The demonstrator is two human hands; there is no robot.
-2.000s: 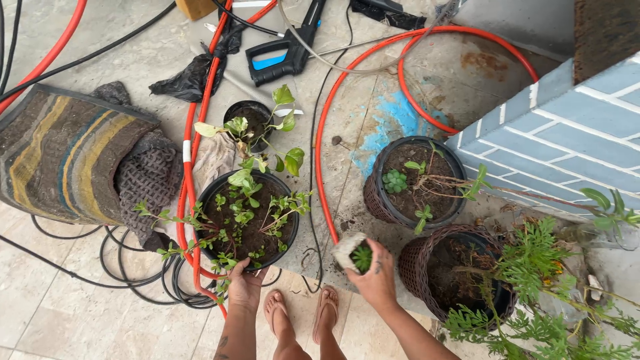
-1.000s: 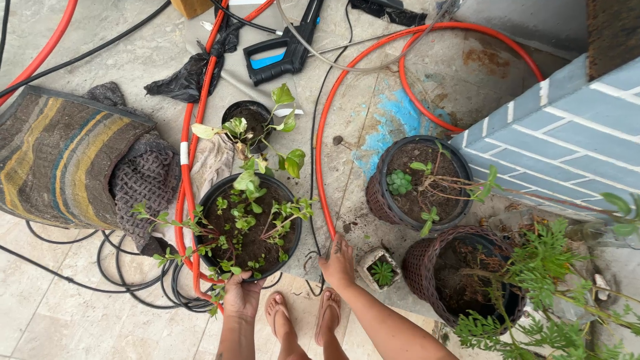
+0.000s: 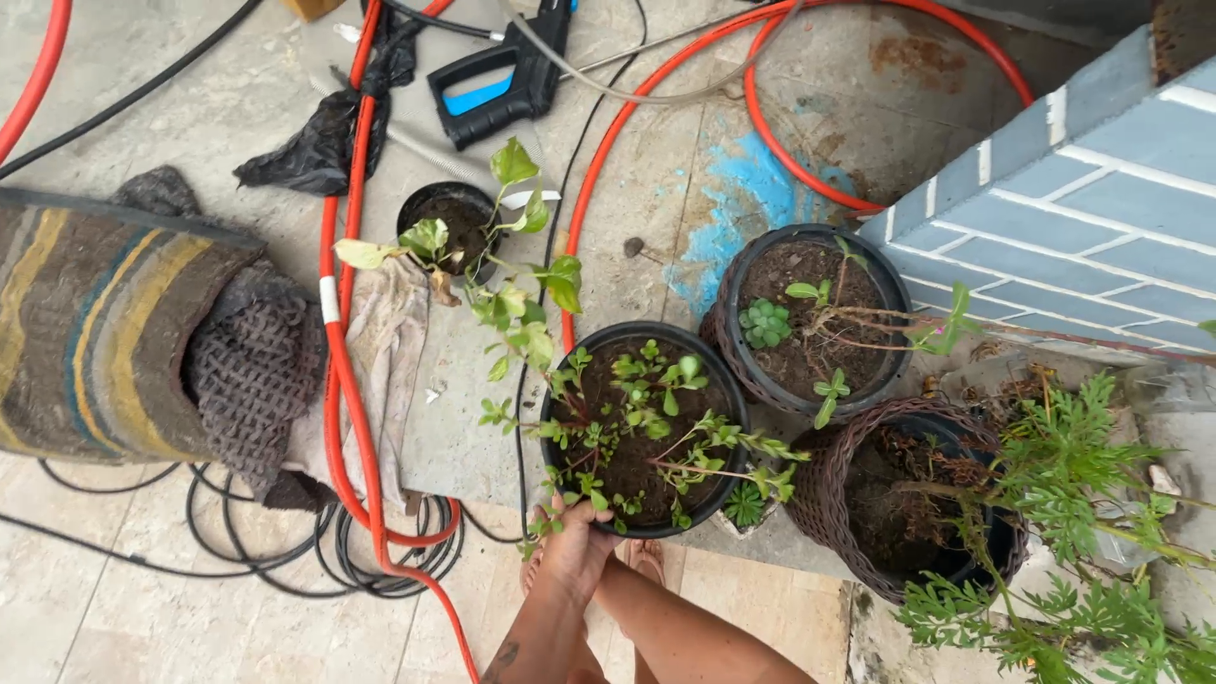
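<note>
A round black plastic pot (image 3: 646, 427) of soil and leafy succulent stems stands at the centre, close beside a wicker-covered planter (image 3: 812, 323). At its lower left rim is my left hand (image 3: 575, 546), with the fingers on the rim and partly under leaves. My right hand (image 3: 600, 543) lies against or behind the left one, mostly hidden, so its hold cannot be made out. The small square pot (image 3: 746, 508) with a green succulent is partly covered by the black pot's right edge. Up and left, a smaller black pot (image 3: 451, 228) holds a trailing variegated plant.
A second wicker planter (image 3: 893, 503) and ferny foliage stand at lower right, near a blue brick-patterned wall (image 3: 1064, 228). Red hose (image 3: 359, 408) and black cable (image 3: 408, 560) run at left beside a striped mat (image 3: 104, 332). A pressure-washer gun (image 3: 503, 76) lies at the top.
The black pot has moved right, away from the small variegated plant's pot and up against the planter. My right hand has left the red hose's end and come over beside my left hand.
</note>
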